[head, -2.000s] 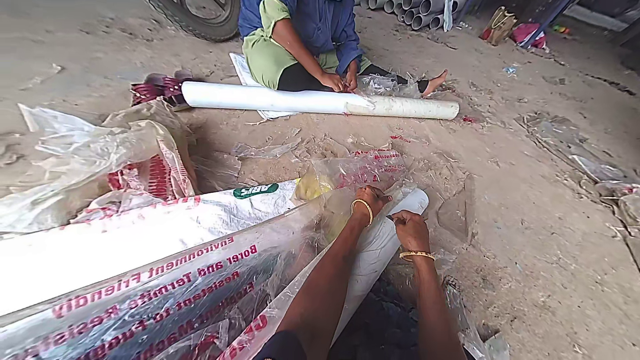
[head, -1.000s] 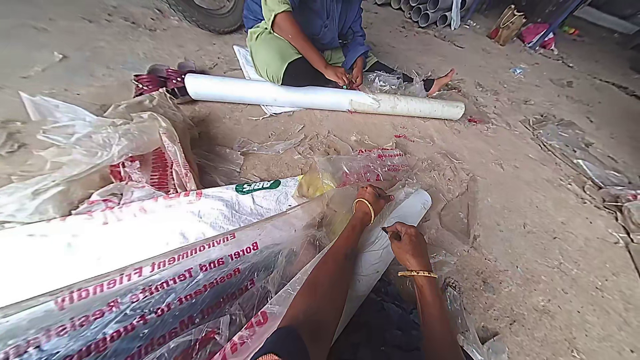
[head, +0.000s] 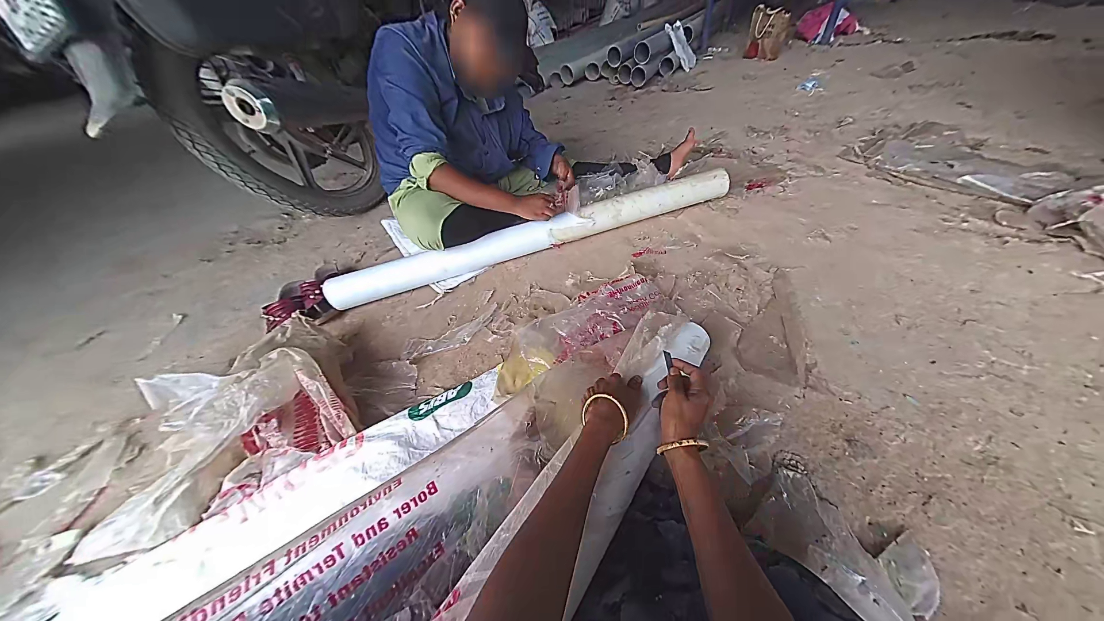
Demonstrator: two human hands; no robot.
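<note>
A white pipe or roll [head: 623,483], partly wrapped in clear plastic film [head: 509,526] with red print, slants away from my lap. My left hand [head: 617,401], with a bangle at the wrist, grips the film along the roll's left side near its far end. My right hand [head: 687,398], also with a bangle, holds a small dark blade-like tool [head: 668,360] against the roll's end, just right of my left hand. Beside the roll on the left lies a white printed sheet or wrapping [head: 345,483] with a green oval mark.
Across from me a person [head: 457,121] sits on the ground, hands on a long white pipe [head: 448,263]. A motorcycle wheel [head: 302,164] stands behind at left. Stacked grey pipes [head: 638,56] lie at the back. Crumpled plastic [head: 224,423] lies at left, more plastic sheeting [head: 966,164] at right.
The view has tilted up and shifted left, showing more of the motorcycle and the other person. My right hand is closer to my left hand than before.
</note>
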